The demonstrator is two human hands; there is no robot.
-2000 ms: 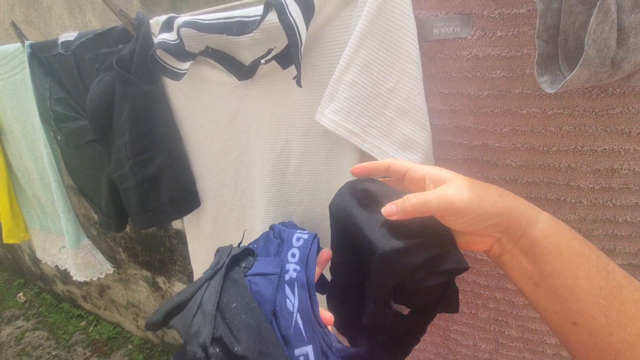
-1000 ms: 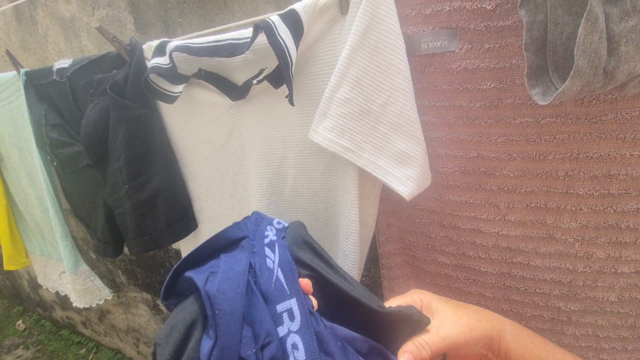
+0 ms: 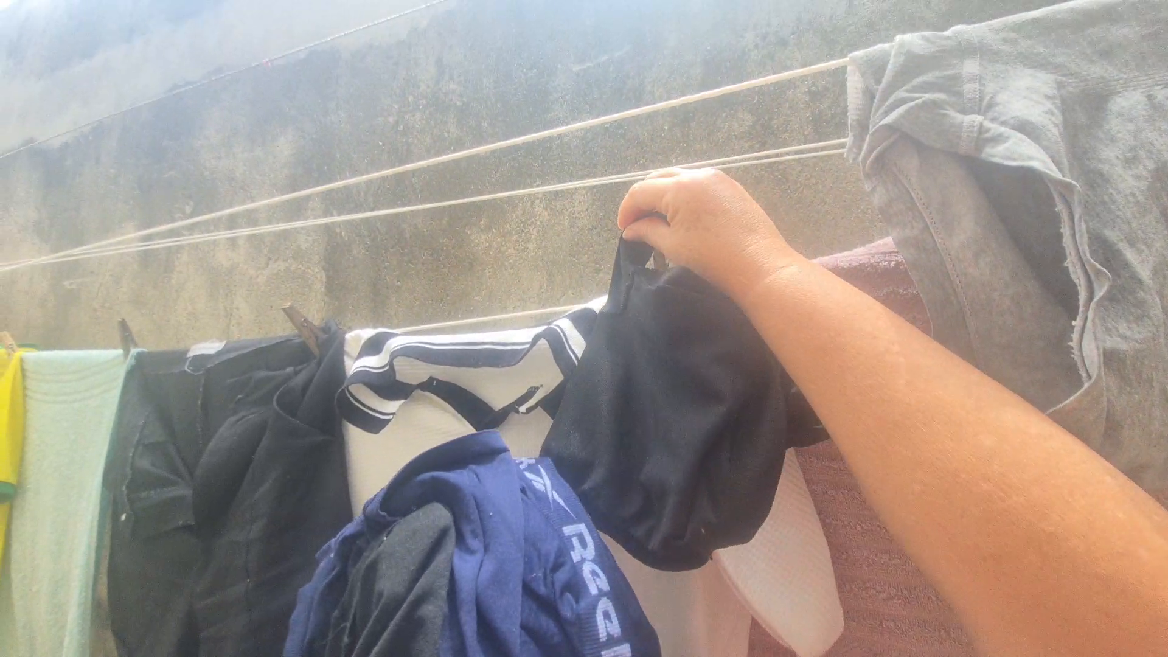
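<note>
A black cloth garment (image 3: 675, 411) hangs from my right hand (image 3: 698, 219), whose thumb and fingers pinch its upper edge beside the white clotheslines (image 3: 511, 187). Lower down, a navy blue Reebok garment (image 3: 474, 493) is bunched with a dark grey or black garment (image 3: 397, 584); my left hand does not show in this view. Behind them hangs a white ribbed shirt (image 3: 392, 456) with a black-and-white striped collar, partly covered by the black garment and the blue one.
Left of the shirt hang dark shorts (image 3: 246, 474), a pale green cloth (image 3: 59, 474) and a yellow garment (image 3: 9, 420), with wooden clothespins (image 3: 301, 328). A grey garment (image 3: 1004, 228) and a reddish textured towel (image 3: 876, 547) hang at right, before a stained concrete wall (image 3: 438, 119).
My right hand has risen to the lines with the black garment, which is now apart from the blue bundle. The view has tilted up.
</note>
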